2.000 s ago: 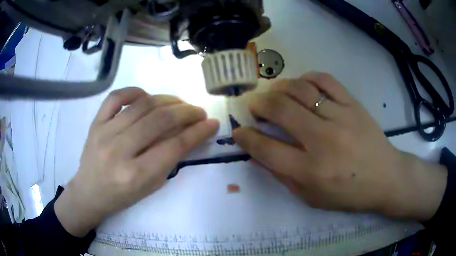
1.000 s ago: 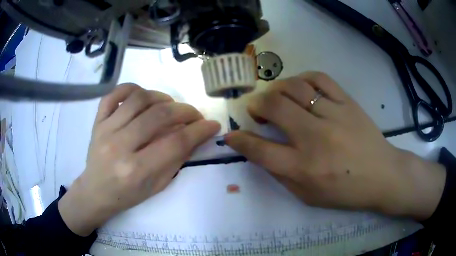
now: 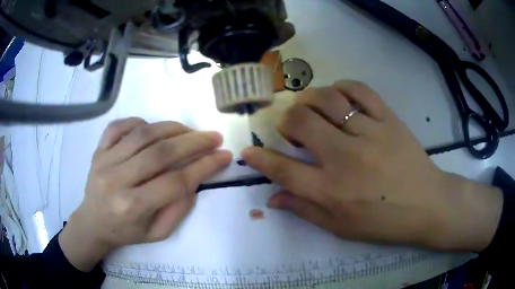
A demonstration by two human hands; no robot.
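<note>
White material lies under the bright light below the machine head; its edges blend with the white table. My left hand is palm down left of the light, its thumb and finger tips close together; whether fabric is between them cannot be told. My right hand lies at the right, index tip beside a small dark patch, its thumb apart and nearer me; no fabric shows between them. The cream ribbed knob hangs above the gap between the hands. The needle and presser foot are hidden.
The machine head and a grey curved bar cover the upper left. An orange-brown block and round metal disc sit beyond the knob. Black shears and a pink tool lie right. A ruler scale edges the front.
My right thumb has come out below the index finger and apart from it. My left fingertips have drawn left, widening the gap between the hands. The whole view has shifted slightly.
</note>
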